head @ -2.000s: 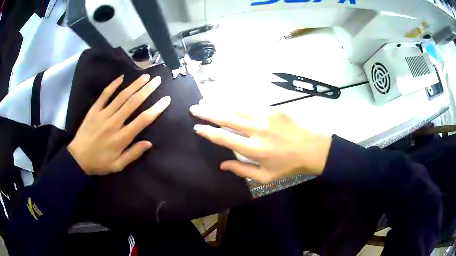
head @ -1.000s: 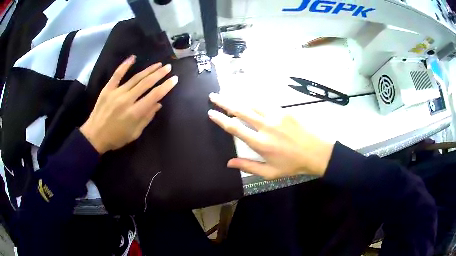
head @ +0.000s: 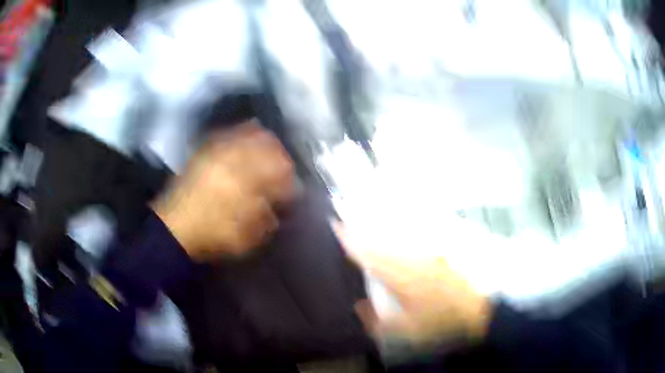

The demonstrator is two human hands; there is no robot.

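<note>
The frame is strongly blurred. A dark fabric panel lies under and between my hands, its right edge against the bright white table. My left hand is over the panel's upper left part with its fingers bunched; it looks closed on the dark cloth, but blur hides the fingertips. My right hand is at the panel's right edge with its fingers pointing left, apart, over the table and edge. The needle and presser foot cannot be made out.
White cloth pieces and dark cloth lie at the left. The pale sewing machine is smeared across the top and right. The white table extends to the right. The snips cannot be made out.
The view has shifted and blurred. My left hand has gone from spread flat on the panel to bunched fingers. My right hand remains by the panel's right edge, lower in the picture.
</note>
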